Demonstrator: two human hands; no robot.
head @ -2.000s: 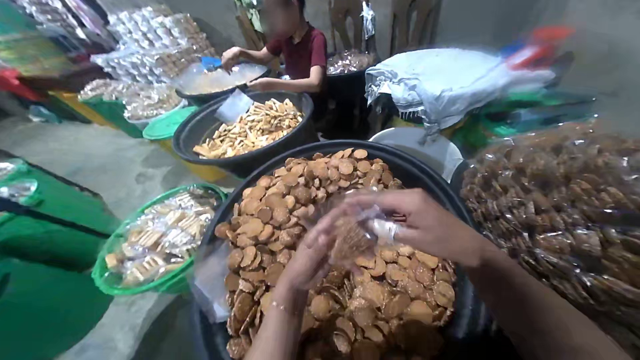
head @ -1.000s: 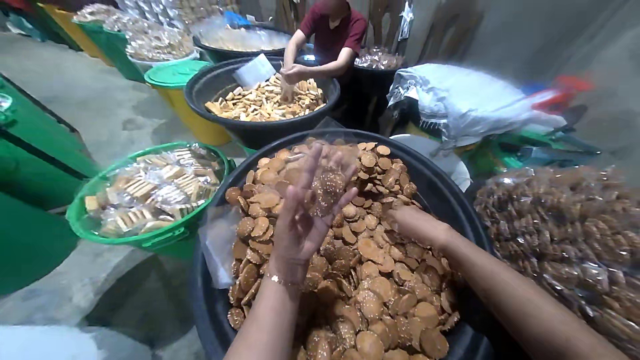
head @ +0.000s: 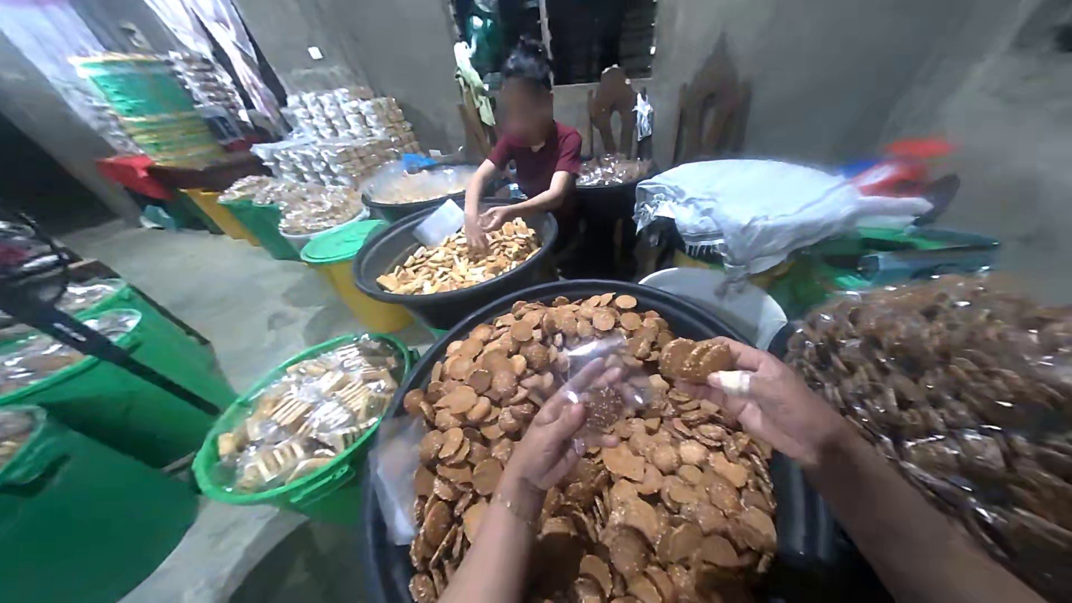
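Observation:
A large black tub [head: 389, 419] full of round brown cookies [head: 662, 477] stands in front of me. Over its middle, my left hand [head: 557, 427] holds a clear plastic bag [head: 599, 356] with seeded brown cookies inside. Just right of the bag, my right hand [head: 758, 394] grips a small stack of round cookies [head: 695, 360] between thumb and fingers; one finger has a white wrap. More clear plastic bags [head: 398, 477] lie at the tub's left rim.
Ahead, a person in a maroon shirt [head: 536, 167] reaches into a black basin [head: 368, 272] of biscuit pieces. A green basket [head: 306, 481] of packed biscuits is at left, beside green containers [head: 84, 519]. Bagged brown cookies [head: 946, 368] are heaped at right. A white sack [head: 745, 209] lies behind.
My right hand was down among the cookies a second ago and is now raised, holding a stack beside the bag. The view has tilted up, showing more of the room.

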